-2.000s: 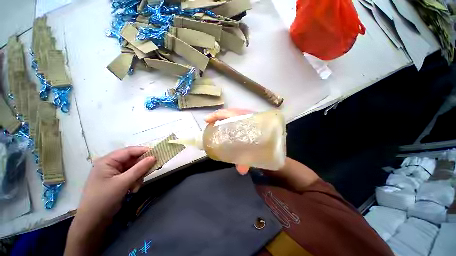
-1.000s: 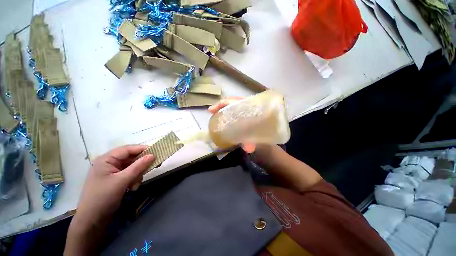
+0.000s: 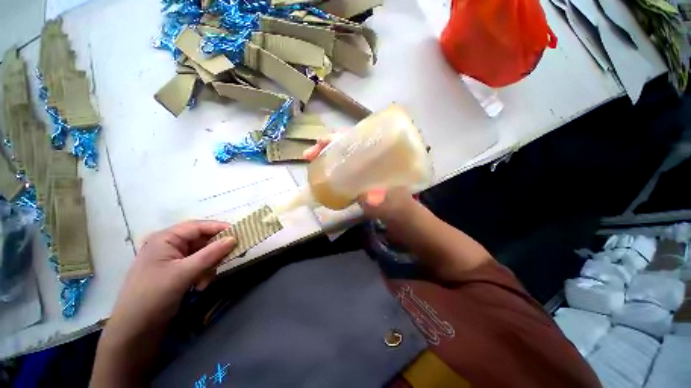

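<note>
My left hand (image 3: 178, 261) pinches a ribbed tan strap tab (image 3: 254, 231) between thumb and fingers near the table's front edge; the end in my palm is hidden. My right hand (image 3: 376, 198) is wrapped around a translucent cream glue bottle (image 3: 367, 159), mostly hidden behind it. The bottle is tilted, its pale nozzle pointing down-left with the tip at the tab's free end. A pile of tan tabs (image 3: 284, 72) with crinkled blue-wrapped ends (image 3: 227, 30) lies beyond the hands. A brown wooden handle (image 3: 341, 100) sticks out from the pile, partly behind the bottle.
Overlapping tan tab rows (image 3: 70, 220) with blue ends lie at the left, beside a clear plastic bag (image 3: 17, 250). A red plastic bag (image 3: 496, 42) stands at the right. Grey-white sheets (image 3: 598, 45) lie at the far right. White bundles (image 3: 636, 292) sit below the table.
My right hand and the bottle have moved up and the bottle is tilted more steeply, its nozzle still at the tab. It covers more of the handle. My left hand is nearly unmoved.
</note>
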